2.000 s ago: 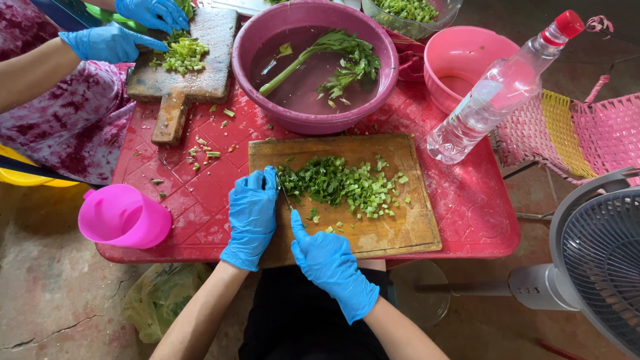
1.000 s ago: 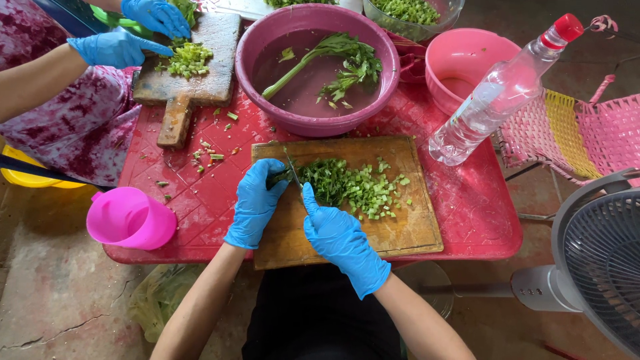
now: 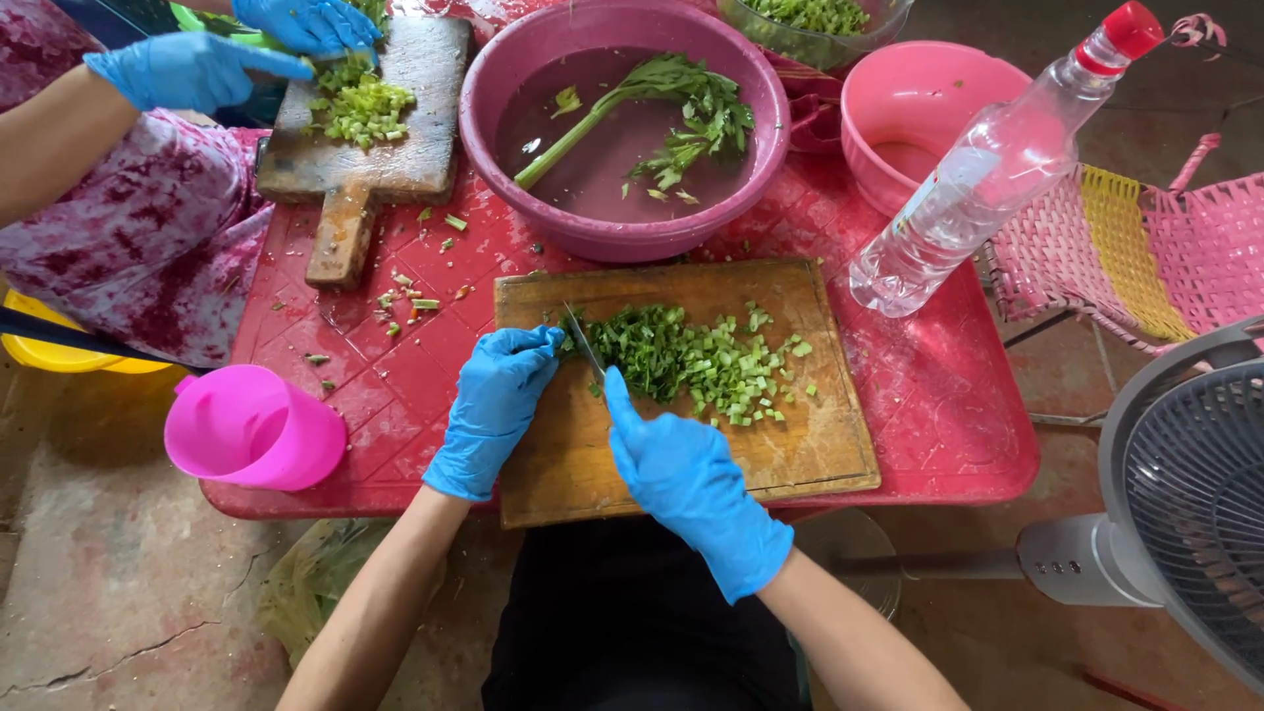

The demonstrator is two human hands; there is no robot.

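My left hand [image 3: 499, 405], in a blue glove, pinches a small bunch of leafy greens at the left of a wooden cutting board [image 3: 829, 434]. The gloved fingers of my right hand [image 3: 691, 484] are closed around a knife [image 3: 585, 341]; its handle is mostly hidden in the glove. The blade meets the greens just beside my left fingertips. Chopped celery [image 3: 706, 365] lies in a heap right of the blade, dark leaves nearer it and pale stalk pieces farther right.
Behind the board stands a purple basin [image 3: 632, 232] with a celery stalk in water. A clear bottle [image 3: 948, 227], pink bowl [image 3: 928, 89] and pink cup [image 3: 252, 430] stand on the red table [image 3: 395, 395]. A co-worker's gloved hands [image 3: 188, 74] work at another board [image 3: 420, 89]. A fan [image 3: 1195, 474] is at right.
The bunch at my left fingertips looks shorter than one second ago. The knife, then raised over the greens, is now lower. My hands stay near the board's left part.
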